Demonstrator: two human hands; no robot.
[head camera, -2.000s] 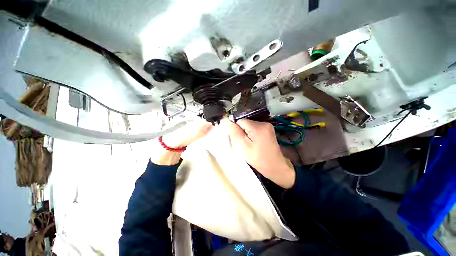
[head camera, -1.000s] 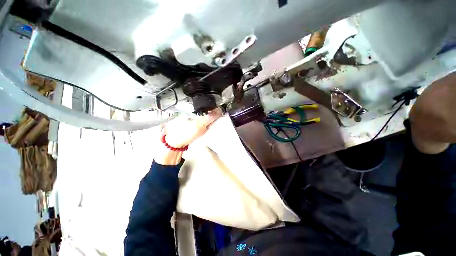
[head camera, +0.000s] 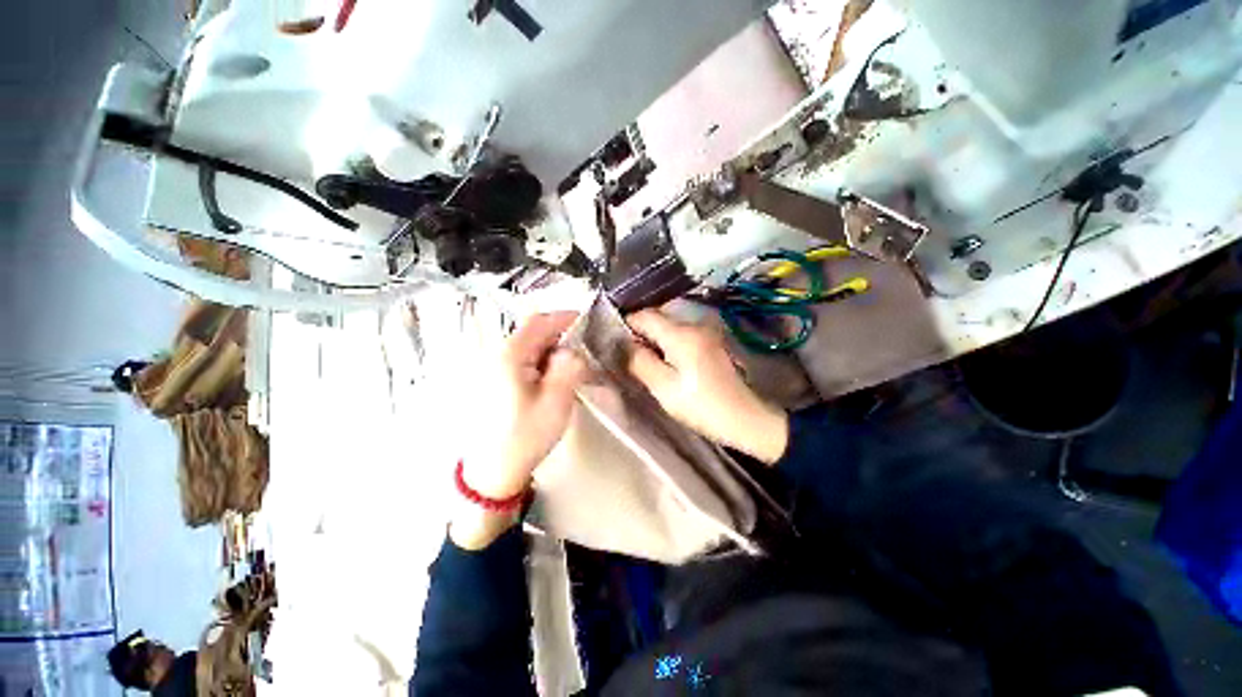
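A beige cloth bag (head camera: 606, 497) hangs from the machine bed over my dark apron, with a darker brown-grey lining edge (head camera: 640, 415) showing along its right side. My left hand (head camera: 534, 402), with a red bead bracelet at the wrist, pinches the bag's upper edge from the left. My right hand (head camera: 702, 379) grips the same edge from the right. The held corner lies just below the black presser area (head camera: 477, 225) and beside a dark block (head camera: 647, 270). Whether the cloth is under the needle cannot be told.
Teal-handled scissors (head camera: 772, 320) and yellow-handled pliers (head camera: 834, 272) lie right of my hands. A metal lever with bracket (head camera: 885, 229) is behind them. Bright white cloth (head camera: 354, 463) spreads at left. Brown bundles (head camera: 218, 463) and a person (head camera: 150, 665) are farther left. A blue crate (head camera: 1205, 524) is at right.
My right hand has come back from the far right and now holds the bag edge. The bag has turned, showing its darker lining. The camera view has shifted.
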